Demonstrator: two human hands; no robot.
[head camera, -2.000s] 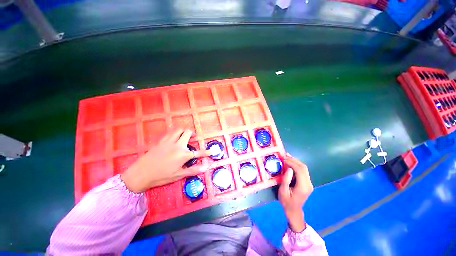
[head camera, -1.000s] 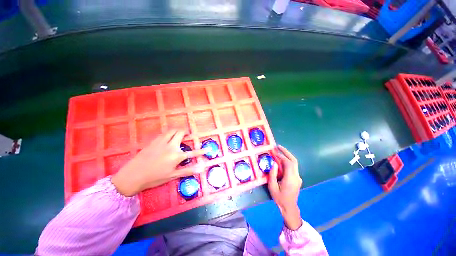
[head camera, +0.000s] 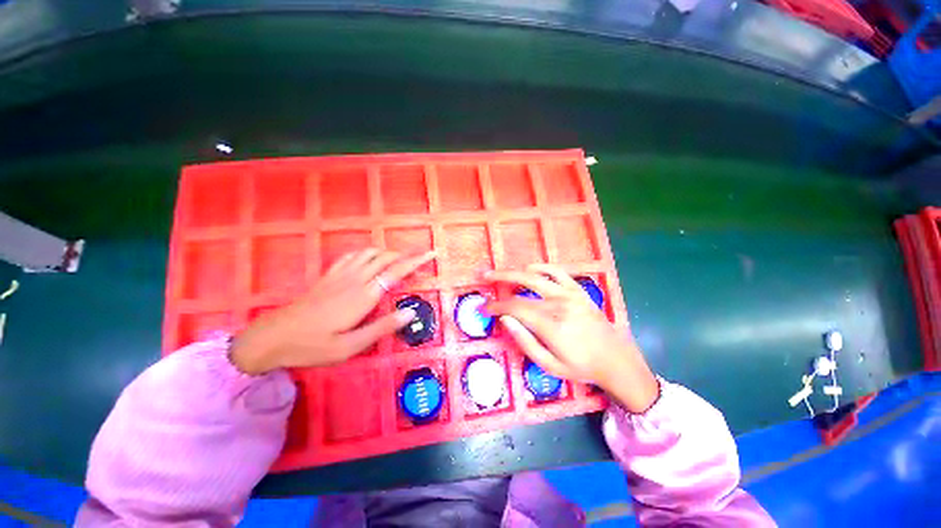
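The red compartment tray (head camera: 351, 405) lies before me, with round smartwatch bodies in its right-hand pockets of the two near rows. My left hand (head camera: 320, 315) has its thumb on a dark watch body (head camera: 417, 322) with a small white mark on its face. My right hand (head camera: 573, 330) reaches over the tray, fingertips at a lit white-and-blue watch body (head camera: 475, 316), and partly covers other watches. In the nearest row are a blue-lit watch (head camera: 421, 394), a white-lit one (head camera: 483, 383) and another blue one (head camera: 542, 380). Both hands have fingers apart and lift nothing.
The tray lies on a dark green bench (head camera: 712, 248). White round heads with thin cords (head camera: 822, 365) lie at the right, above a small black-and-red bin (head camera: 848, 421). Red stacked trays (head camera: 917, 268) are cut off at the right edge. A metal post (head camera: 36, 243) stands at the left.
My right hand has moved from the tray's right edge in over the watches. My left thumb has moved onto the dark watch, which now shows a white mark. The view has shifted.
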